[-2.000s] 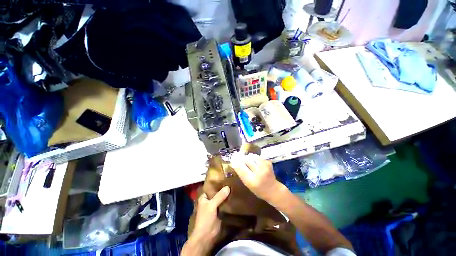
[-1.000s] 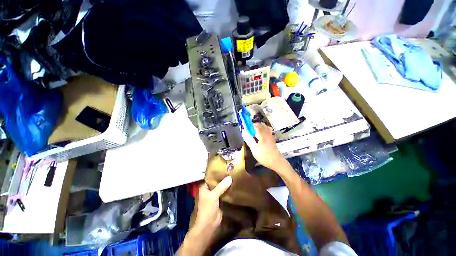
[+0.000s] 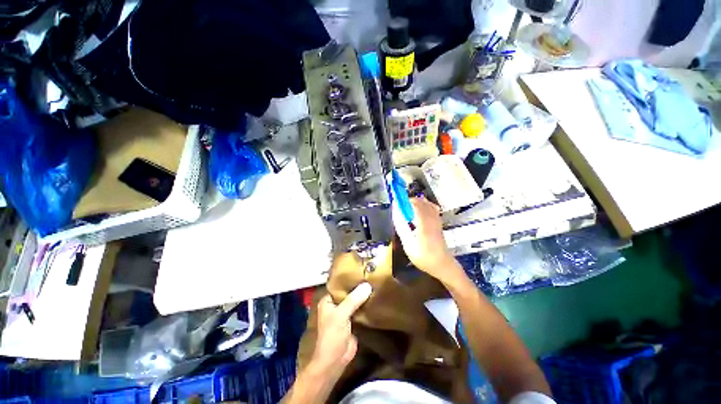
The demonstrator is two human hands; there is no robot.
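Note:
The button-sewing machine [image 3: 348, 150] stands on the white table, its near end over the brown garment [image 3: 395, 316]. A small shiny button [image 3: 370, 267] shows on the cloth just in front of the clamp. My left hand [image 3: 336, 327] grips the garment near the clamp, thumb on top. My right hand [image 3: 424, 235] is right of the machine head at the near side of the button tray [image 3: 451, 183]. Its fingertips are over the dark bits, beside the blue tool [image 3: 402, 197]; whether they hold anything is hidden.
A calculator [image 3: 414, 134], thread cone [image 3: 479, 163], black bottle [image 3: 398, 63] and orange and yellow items [image 3: 472, 125] stand behind the tray. A white basket [image 3: 190, 177] with a phone [image 3: 147, 179] is at left. Light blue cloth [image 3: 660, 102] lies on the right table.
My right hand has moved from the clamp area, two seconds ago, to the tray. My left hand still holds the garment. The view has shifted slightly.

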